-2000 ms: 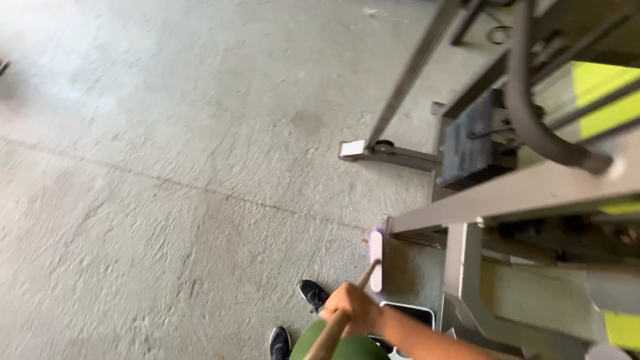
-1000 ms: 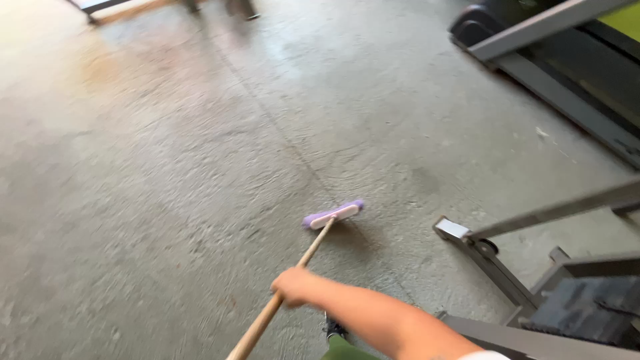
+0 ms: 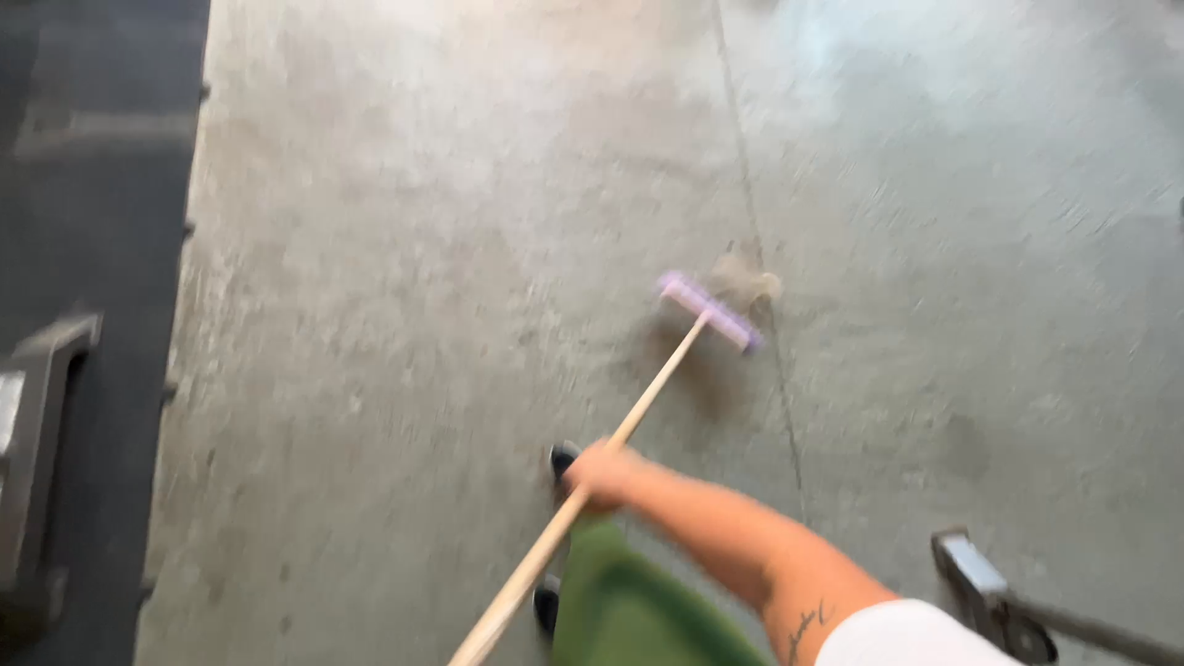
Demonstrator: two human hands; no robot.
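My right hand (image 3: 606, 474) is closed around the wooden handle (image 3: 659, 381) of a push broom, partway along its length. The handle slants from the bottom edge up to a pink and purple broom head (image 3: 710, 313) on the concrete floor, near the centre. Just beyond the head lies a blurred pale, brownish patch of what looks like dust or debris (image 3: 740, 277), by the floor seam. My left hand is outside the view; the handle's near end is cut off by the bottom edge.
Dark rubber matting (image 3: 111, 231) runs down the left side, with a grey metal machine frame (image 3: 37, 462) on it. At the lower right stands a metal equipment foot (image 3: 971, 564) with a bar. My dark shoes (image 3: 548, 603) are below my hand.
The view has turned a lot: the matting now shows at left and less of the machines at right. The broom head has turned to slant the other way. My right hand still holds the handle.
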